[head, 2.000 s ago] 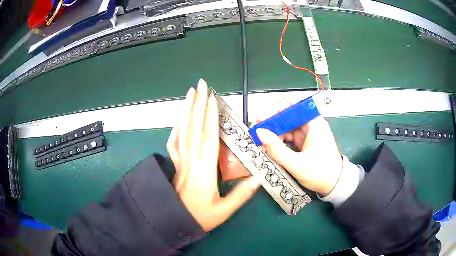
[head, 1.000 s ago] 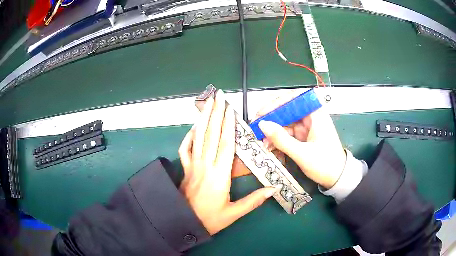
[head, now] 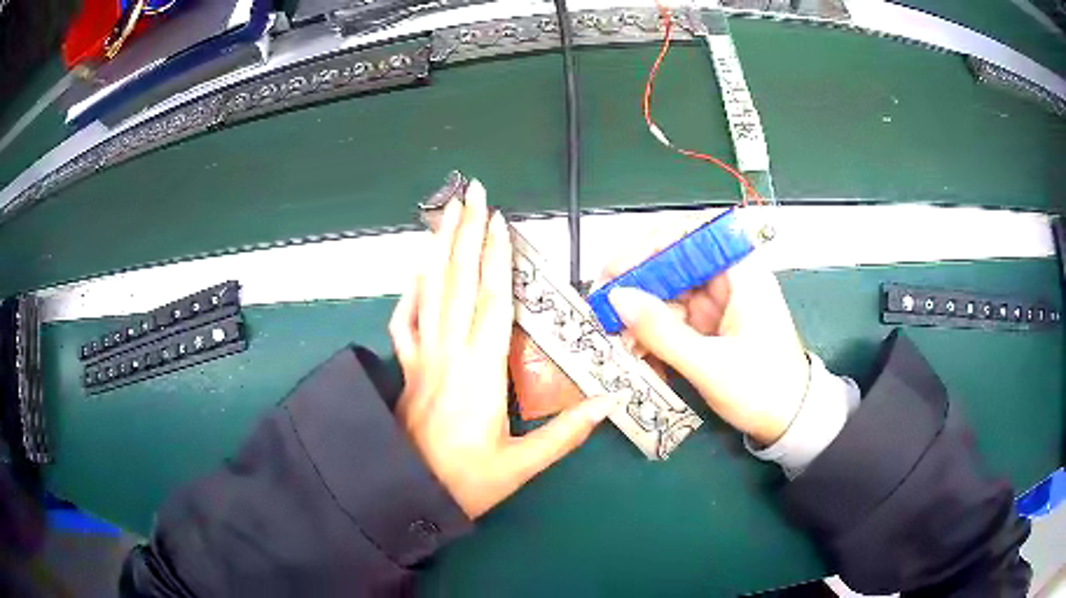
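A narrow grey-silver LED light bar module lies diagonally over a red-brown test block, back side with zigzag leads up. My left hand lies flat over its upper part, fingers across it and thumb along its lower edge. My right hand holds the blue taped test probe, its lower left end at the module's right edge. The probe tips are too small to make out. A thin red wire runs from the probe's upper end to the back.
A black cable runs from the back towards the block. Set-aside modules lie left and right. A row of modules lines the far section beside a labelled strip. A white rail crosses the green bench.
The module has shifted up and left over the block, and my left hand has moved left with it. My right hand and the probe stay in nearly the same place.
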